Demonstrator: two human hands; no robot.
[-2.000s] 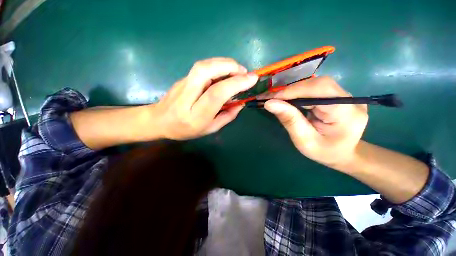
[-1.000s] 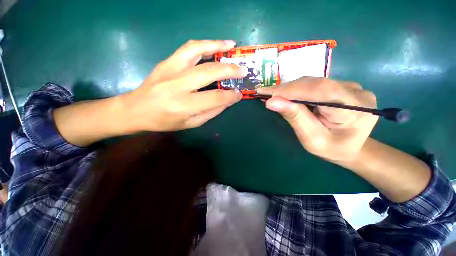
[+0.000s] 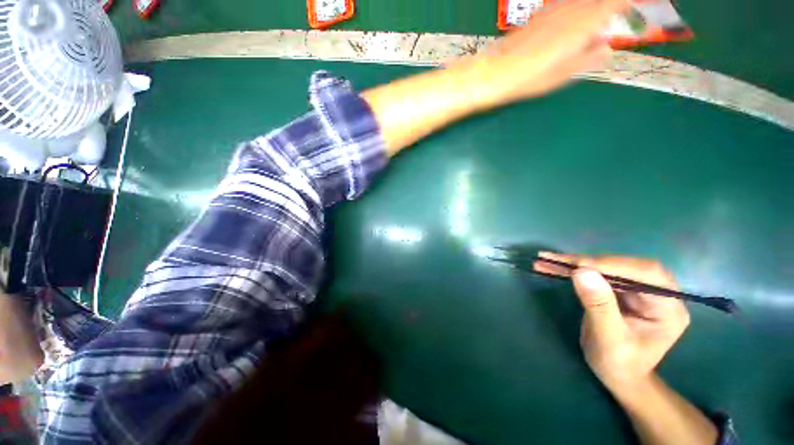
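Observation:
My left hand (image 3: 570,43) is stretched out over the pale strip at the top right, blurred. Its fingers are at an orange-red unit (image 3: 657,24) beyond the strip and partly cover it; the blur hides the exact grip. My right hand (image 3: 579,263) is low at the right and holds the slim black tweezers (image 3: 644,285) like a pen. The tweezers' points face left above the green worktop, touching no unit, and their wide dark end points right.
A pale worn curved strip (image 3: 383,47) crosses the top of the green worktop (image 3: 505,174). Other orange-red units (image 3: 331,10) lie beyond it, one beside my left wrist (image 3: 518,12). A white fan (image 3: 57,65) with a cable stands at the left. Part of a person's arm (image 3: 17,339) shows at the left edge.
My left hand has moved from the unit in front of me to the far side of the strip. My right hand has moved down with the tweezers. The view now takes in the strip and fan.

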